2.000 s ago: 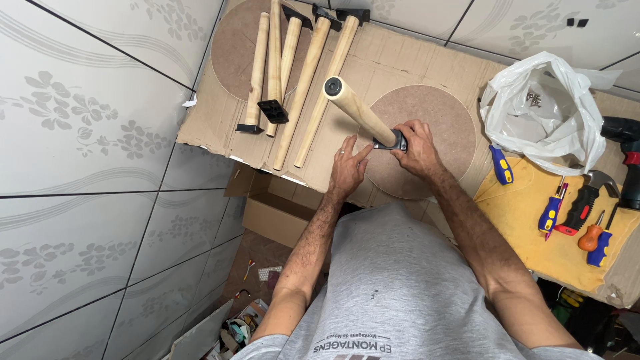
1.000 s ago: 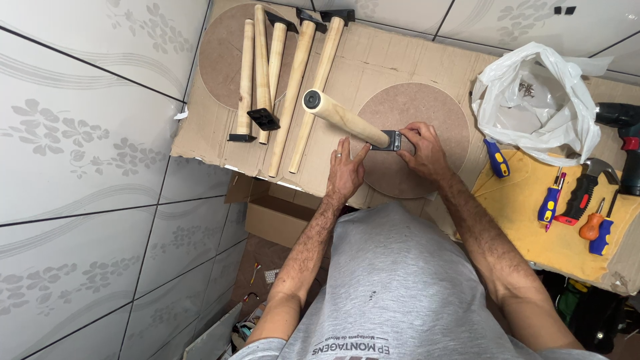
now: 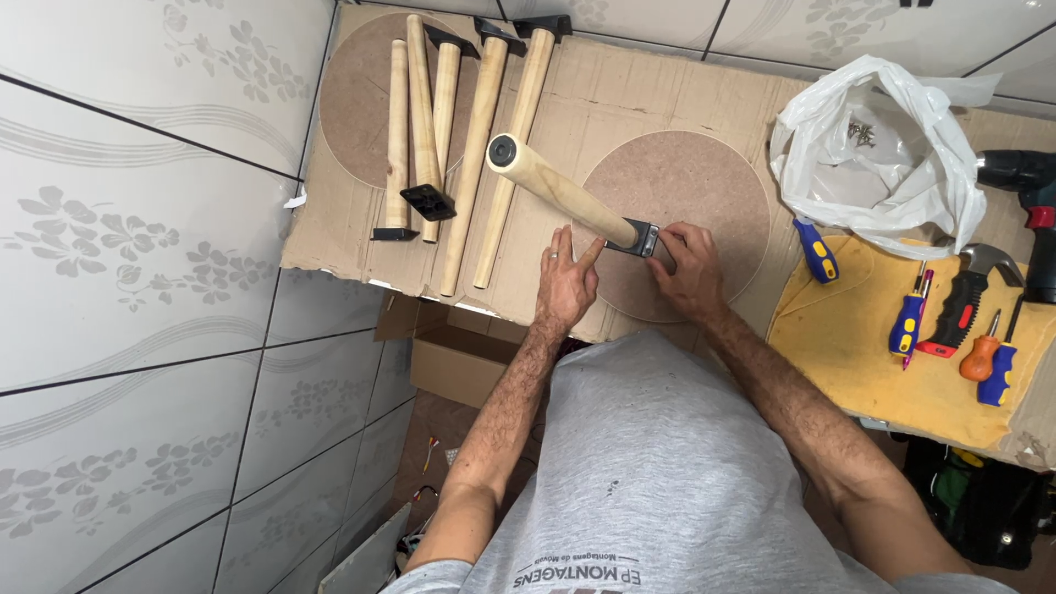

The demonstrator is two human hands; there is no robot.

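A tapered wooden furniture leg (image 3: 569,195) stands up from a round fibreboard disc (image 3: 701,181), its dark foot cap toward the camera. Its black mounting bracket (image 3: 643,238) is at the disc. The fingers of my right hand (image 3: 691,268) touch the bracket's right side. My left hand (image 3: 568,279) is at the bracket's left, index finger pointing to its edge and the other fingers spread; whether it grips anything is unclear. Several more wooden legs (image 3: 478,157) with black brackets lie at the upper left, partly over a second fibreboard disc (image 3: 351,107).
A white plastic bag (image 3: 932,165) holds small screws (image 3: 861,134). On a yellow cloth (image 3: 833,363) lie a claw hammer (image 3: 957,305) and several screwdrivers (image 3: 998,375). A power drill (image 3: 1041,190) is at the right edge. An open cardboard box (image 3: 454,371) stands below the cardboard-covered surface (image 3: 660,78).
The upright leg stays between my hands over the disc. My left hand's fingers look more spread than a second ago. The rest of the layout looks the same.
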